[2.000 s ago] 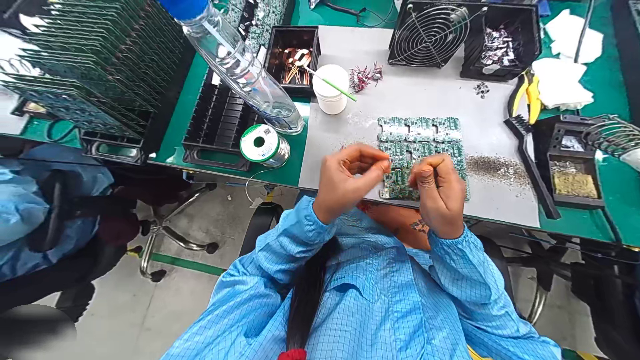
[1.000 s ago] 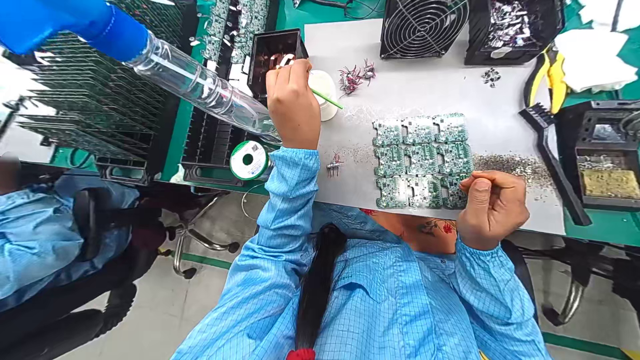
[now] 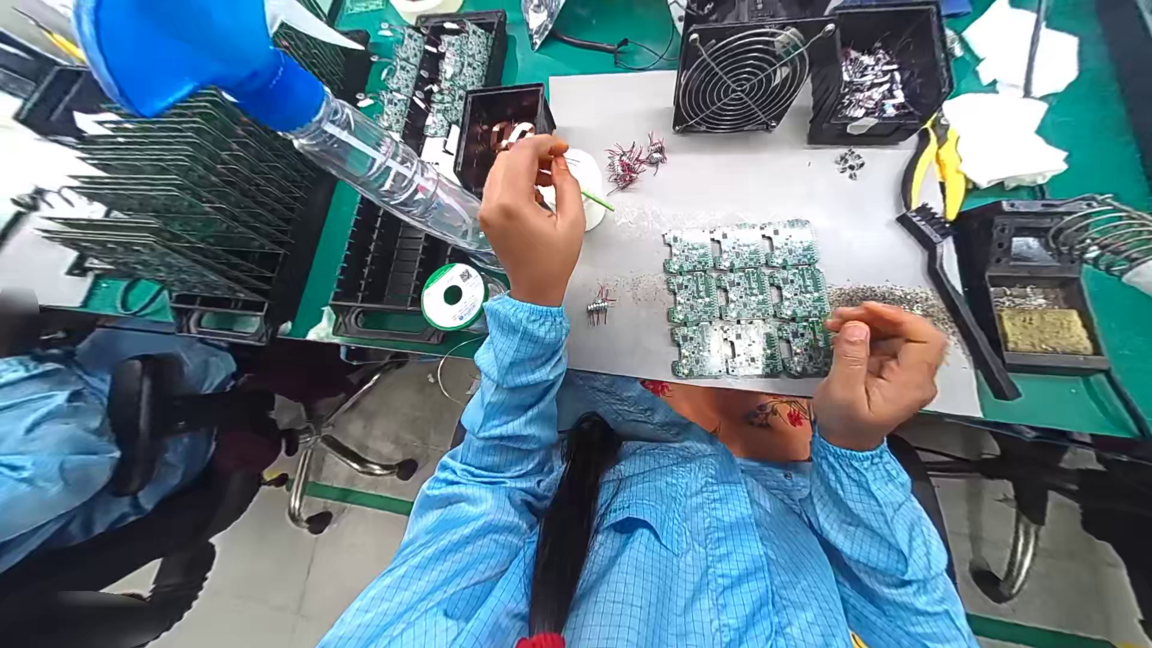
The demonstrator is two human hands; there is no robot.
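Note:
My left hand is raised over the white cup with a green stick, in front of the small black bin. Its thumb and index finger pinch what looks like a thin-leaded component. My right hand hovers at the lower right corner of the panel of printed circuit boards, thumb near the curled fingers; whether it holds anything small cannot be told. A little pile of leaded components lies on the grey mat left of the panel, and red-leaded parts lie farther back.
A solder spool and clear tube with blue funnel stand left, by board racks. A fan and black parts bin are behind. Pliers, a black brush and a soldering-iron stand lie right. A co-worker's sleeve shows left.
Two seconds ago both hands were together over the board panel. My left hand has since gone left to the black bin and now sits slightly nearer me. The leaded pile is visible beside the panel.

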